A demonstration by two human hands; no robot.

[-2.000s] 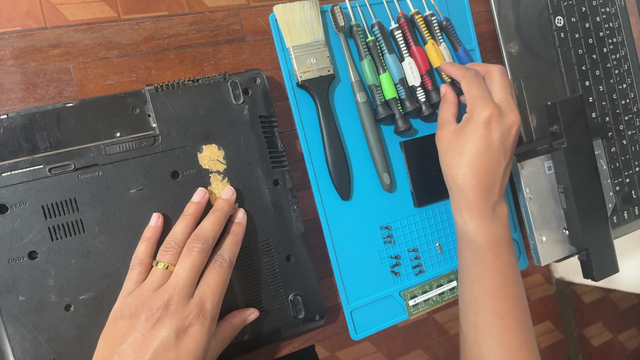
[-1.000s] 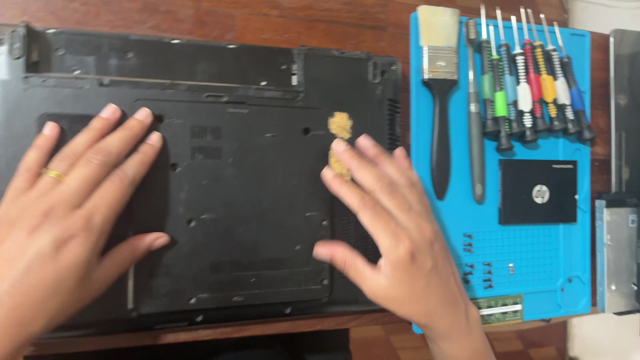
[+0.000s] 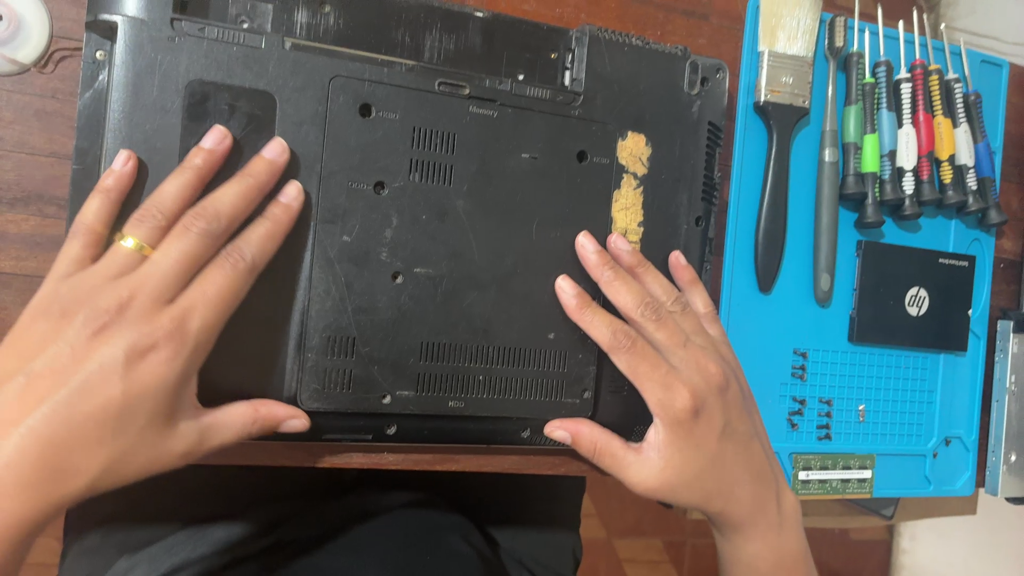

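Observation:
A black laptop base point(image 3: 488, 240) lies underside up, its battery bay point(image 3: 448, 40) along the far edge and a large access cover point(image 3: 480, 312) at the middle. My left hand point(image 3: 160, 296) rests spread on the left part of the laptop, fingers apart, holding nothing. Over the cover's right edge and the laptop's right side, my right hand point(image 3: 664, 368) is spread with nothing in it. Yellowish torn sticker residue point(image 3: 628, 204) shows just beyond its fingertips. The battery bay holds no battery.
Right of the laptop, a blue work mat point(image 3: 740, 320) bears a flat brush point(image 3: 772, 176), a toothbrush-like brush point(image 3: 826, 184), several screwdrivers point(image 3: 924, 144), an HP solid-state drive point(image 3: 912, 296), small screws point(image 3: 824, 416) and a memory module point(image 3: 832, 475). A metal-sided part point(image 3: 1010, 408) stands at far right.
My right hand has moved from the screwdrivers on the mat to the laptop's right side. My left hand has gone from near the sticker residue to the laptop's left part. The view has shifted.

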